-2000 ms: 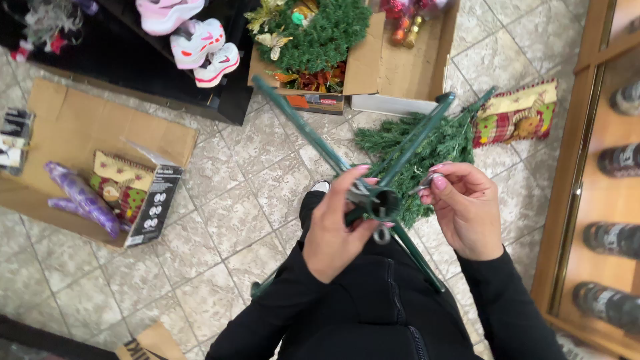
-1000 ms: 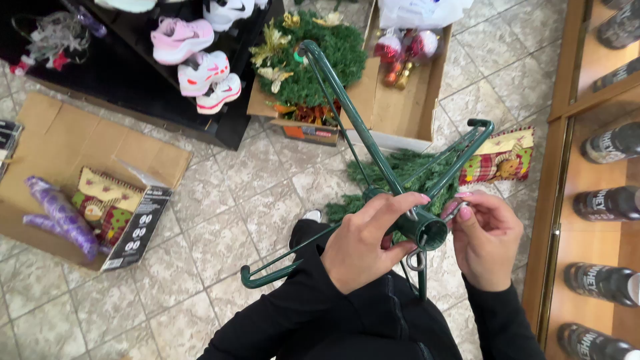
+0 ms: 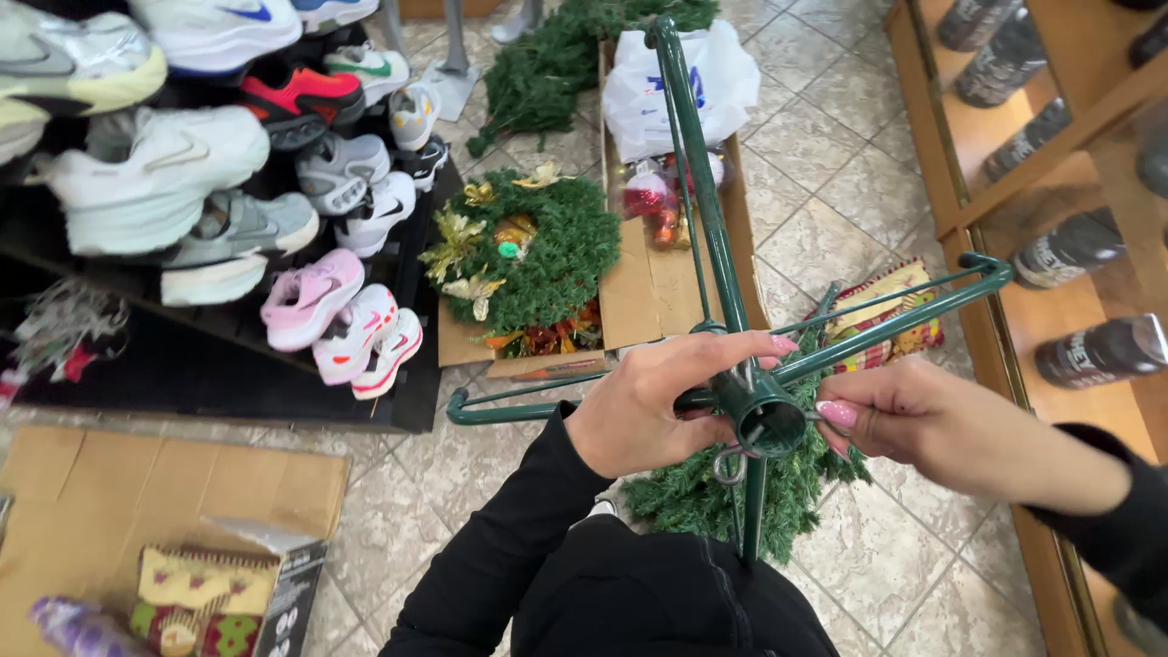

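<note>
A green metal Christmas tree stand (image 3: 762, 415) is held up over my lap, its round socket facing me and its folded-rod legs spread outward. My left hand (image 3: 662, 401) grips the socket from the left, thumb below and fingers across the top. A metal eye bolt (image 3: 730, 465) sticks out at the socket's lower left. At the socket's right side, my right hand (image 3: 885, 411) pinches a thin metal piece, probably another bolt, its tip at the socket wall; the fingers hide most of it. Green artificial branches (image 3: 721, 493) lie on the floor beneath the stand.
Sneakers (image 3: 315, 297) fill a black rack at left. A decorated wreath (image 3: 538, 246) and an open cardboard box (image 3: 675, 274) with ornaments (image 3: 646, 192) lie ahead. Another cardboard box (image 3: 228, 465) is at lower left. A wooden shelf (image 3: 958, 214) with dark tubs stands at right; a patterned cushion (image 3: 890, 315) lies near it.
The stand has turned in my hands, so its legs point differently. My right hand's pinched piece is now at the socket's right side. The view has shifted to show more of the rack.
</note>
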